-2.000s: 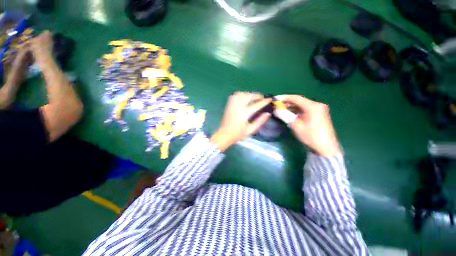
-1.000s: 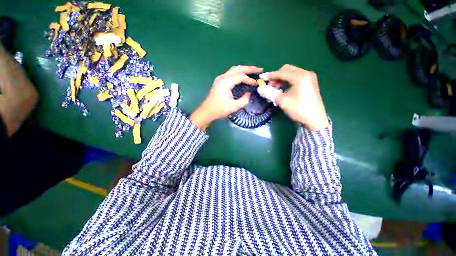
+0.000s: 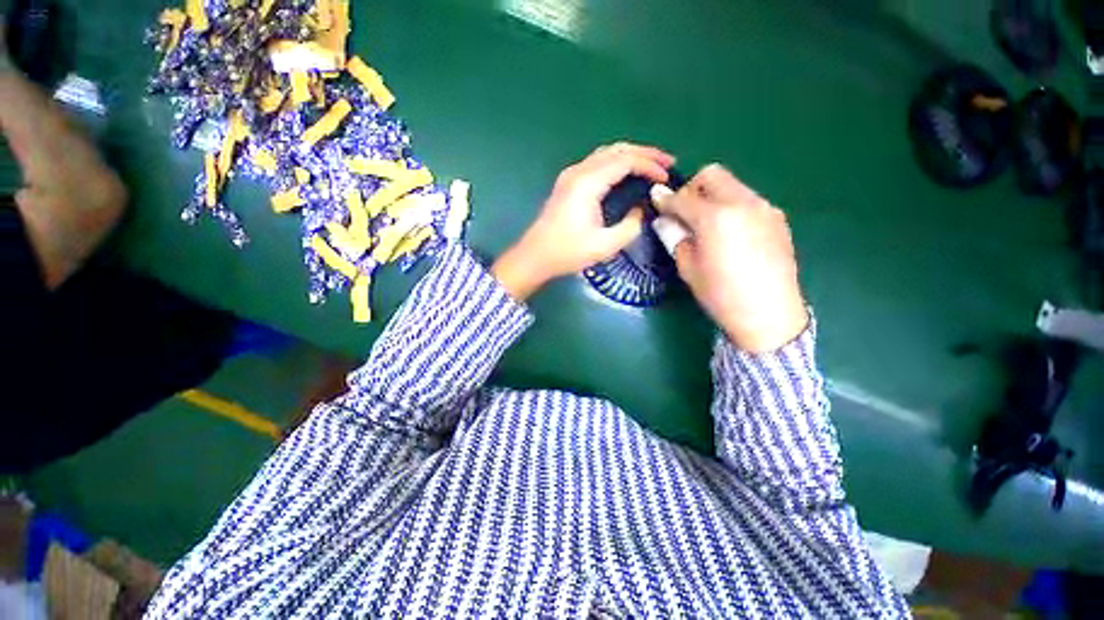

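A black ribbed fan housing (image 3: 630, 281) rests on the green bench in front of me, partly covered by my hands. My left hand (image 3: 587, 218) holds it from the left side, thumb and fingers around its upper part. My right hand (image 3: 734, 252) has its thumb and fingertips, with white wraps, pressed together at the housing's upper right rim. Whether a small part is between these fingertips cannot be seen. A loose pile of yellow strips and silver-blue bits (image 3: 321, 158) lies to the left.
More black fan housings (image 3: 959, 126) lie at the upper right. Black curved brackets (image 3: 1023, 442) lie at the right. Another person's arm (image 3: 61, 182) is at the left edge. Brown cardboard (image 3: 82, 586) shows at the lower left, below the green bench (image 3: 509, 109).
The view has shifted. My right hand has turned more back-up over the housing rim, and the yellow bit seen at its fingertips no longer shows. My left hand still holds the housing.
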